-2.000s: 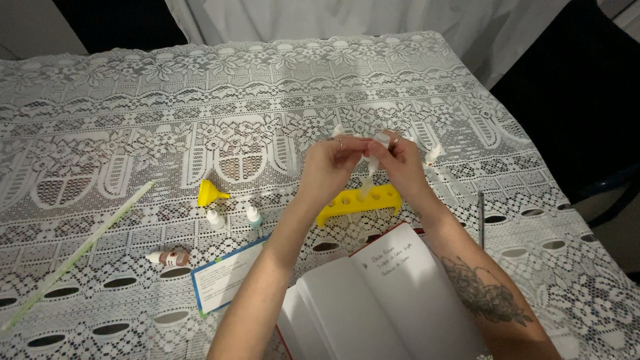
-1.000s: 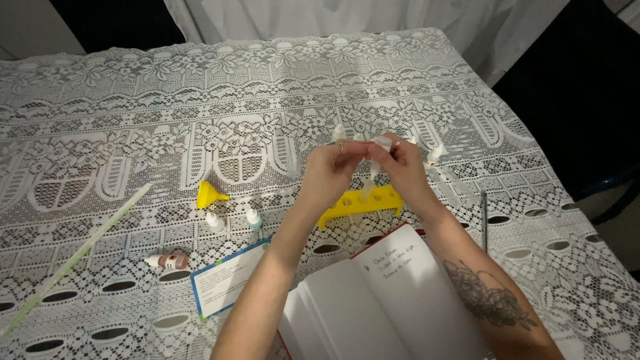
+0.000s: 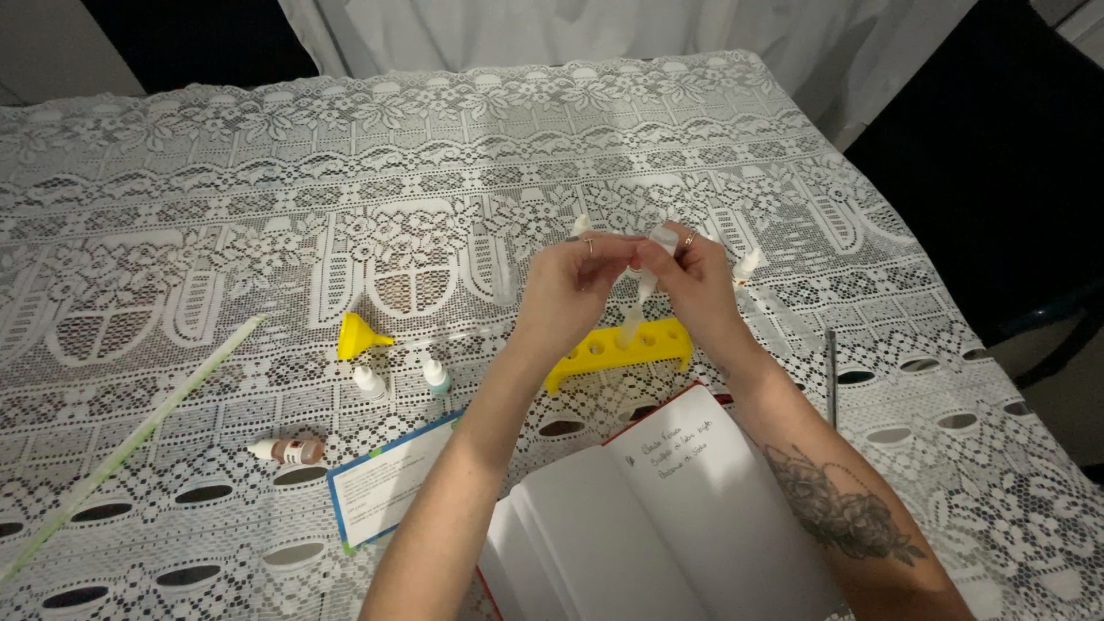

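My right hand (image 3: 694,280) grips a translucent plastic pipette or small tube (image 3: 662,241) over the yellow test tube rack (image 3: 660,338). Its narrow lower part points down at a pale, translucent tube (image 3: 630,326) standing in the rack. My left hand (image 3: 573,280) meets the right at the fingertips, and its fingers are bent around or against the same piece; what they pinch is partly hidden. An open notebook (image 3: 681,517) with handwriting lies in front of the rack, between my forearms.
Left of my forearm are a yellow funnel (image 3: 358,337), two small dropper bottles (image 3: 369,383) (image 3: 436,378), a brown-filled bottle (image 3: 289,449), a printed card (image 3: 388,483) and a green strip (image 3: 138,440). A white-capped bottle (image 3: 747,266) and a dark pencil-like rod (image 3: 831,379) are at the right.
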